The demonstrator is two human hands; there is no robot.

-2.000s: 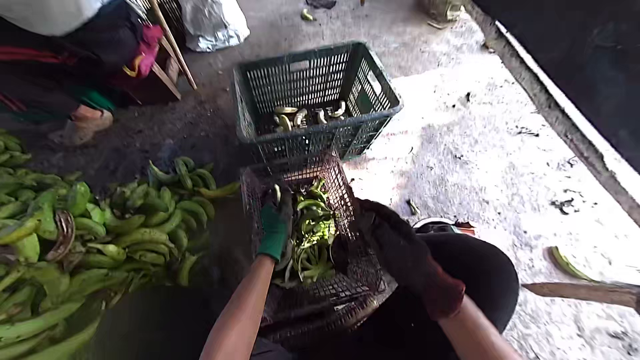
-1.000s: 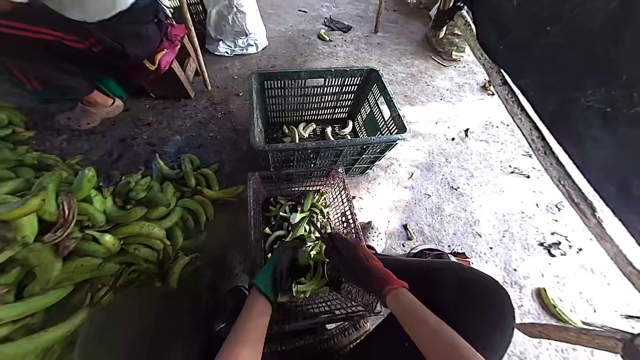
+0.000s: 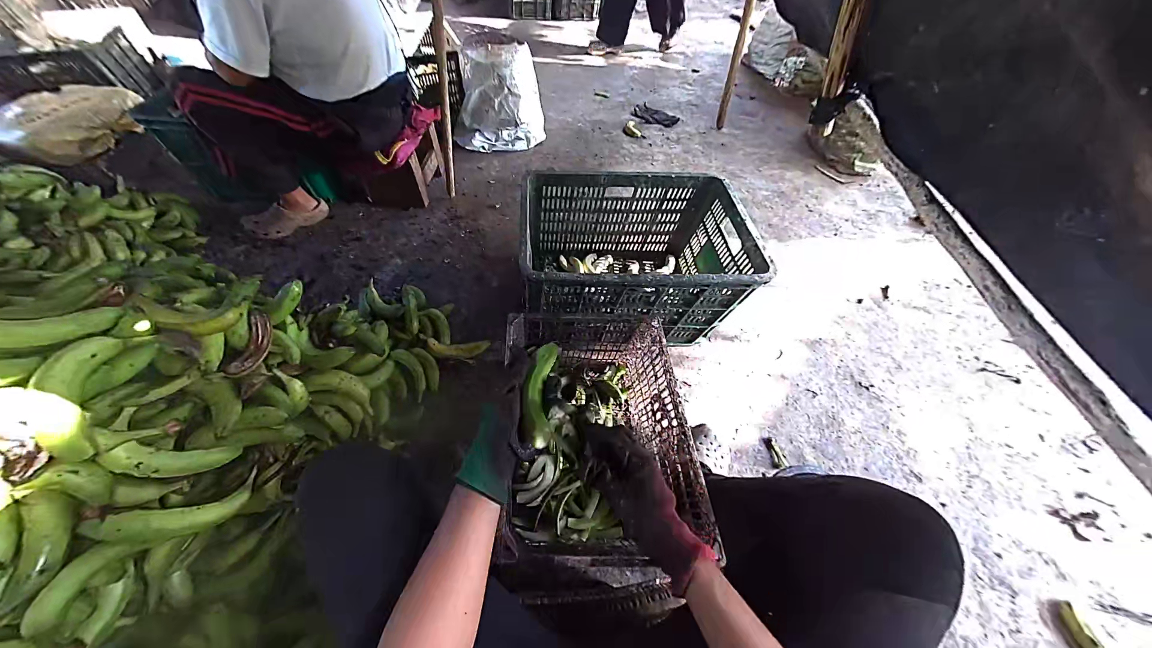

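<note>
My left hand (image 3: 497,441), in a green and black glove, holds a green plantain (image 3: 538,396) upright over the left side of a small plastic mesh crate (image 3: 679,432). My right hand (image 3: 634,486), in a dark glove with a red cuff, is over the crate's right half with its fingers curled; whether it holds anything is hidden. Green peel strips (image 3: 576,513) lie in the crate beneath both hands. Just beyond stands a larger dark green plastic crate (image 3: 648,292) with several peeled plantains (image 3: 589,264) on its bottom.
A large heap of green plantains (image 3: 216,405) spreads on the left. Behind it sits a person (image 3: 306,54) in a light shirt. A silvery sack (image 3: 500,94) and wooden poles (image 3: 443,99) stand at the back. Dark sheeting (image 3: 1035,117) hangs at right; another person's legs (image 3: 634,20) show far off.
A whole green plantain now shows in my left hand. My hands have moved apart since one second ago. The view has tilted up, showing more of the background.
</note>
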